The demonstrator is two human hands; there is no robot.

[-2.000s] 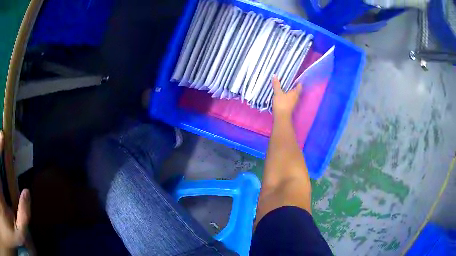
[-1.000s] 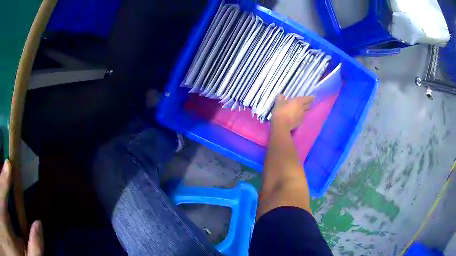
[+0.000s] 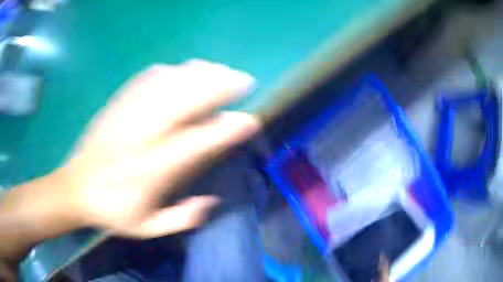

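Observation:
The frame is blurred. My left hand is large in view, open with fingers apart and nothing in it, over the edge of the green bench. A blue crate stands below at the right, holding a packed row of white sheets. A dark panel lies flat-side up at the crate's near end, with a white sheet beside it. Only a finger of my right hand shows, over the panel at the bottom edge; the rest is cut off, so its grip cannot be told.
A pink-red liner shows along the crate's left side. A blue stool or frame stands on the floor at the right. A bit of light blue stool shows at the bottom. Blurred pale objects lie on the bench at far left.
The view has swung left towards the bench. My left hand has come up large into view. The crate now sits lower right, and a dark panel shows face-up at its near end.

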